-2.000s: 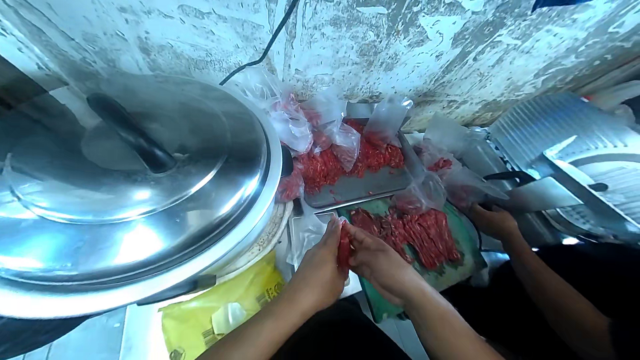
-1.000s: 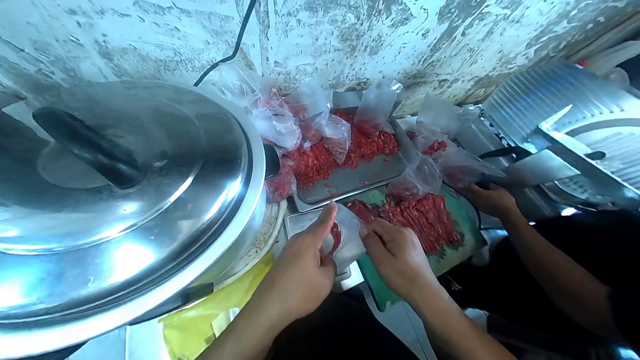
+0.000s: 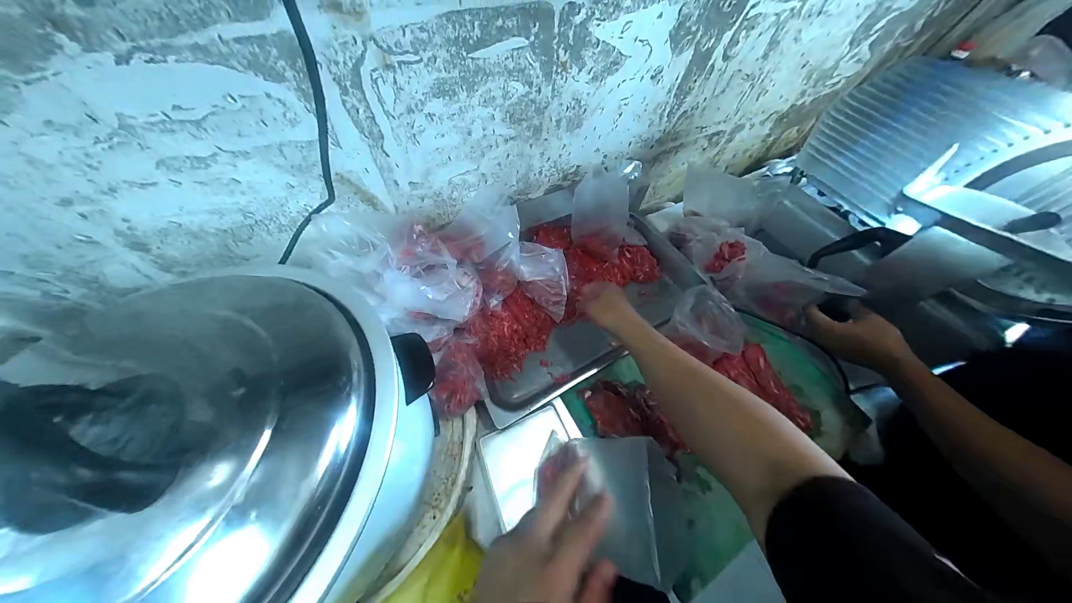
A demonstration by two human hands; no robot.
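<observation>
My right hand (image 3: pixel 607 303) reaches into the steel tray (image 3: pixel 578 360), its fingers among the shredded raw red meat (image 3: pixel 511 331); whether they grip any is hidden. Blurred at the bottom, my left hand (image 3: pixel 544 536) touches or hovers by a clear plastic bag (image 3: pixel 624 494), which has a little red meat near its top; its grip cannot be told. Beneath lie a small metal tray or scale plate (image 3: pixel 517 465) and a green cutting board (image 3: pixel 712 519) with darker meat pieces (image 3: pixel 615 409) and sliced meat strips (image 3: pixel 762 381).
A large steel pot lid (image 3: pixel 251 402) fills the left side. Filled plastic bags (image 3: pixel 419 280) lean by the wall, others (image 3: pixel 754 268) right of the tray. Another person's hand (image 3: pixel 863 335) is at the right near a black handle. A meat slicer (image 3: pixel 930 134) stands upper right; yellow plastic (image 3: pixel 444 565) lies below.
My hands, close together earlier with meat at the fingers, are now apart. The right has moved up into the tray of shredded meat; the left is lower, by the plastic bag.
</observation>
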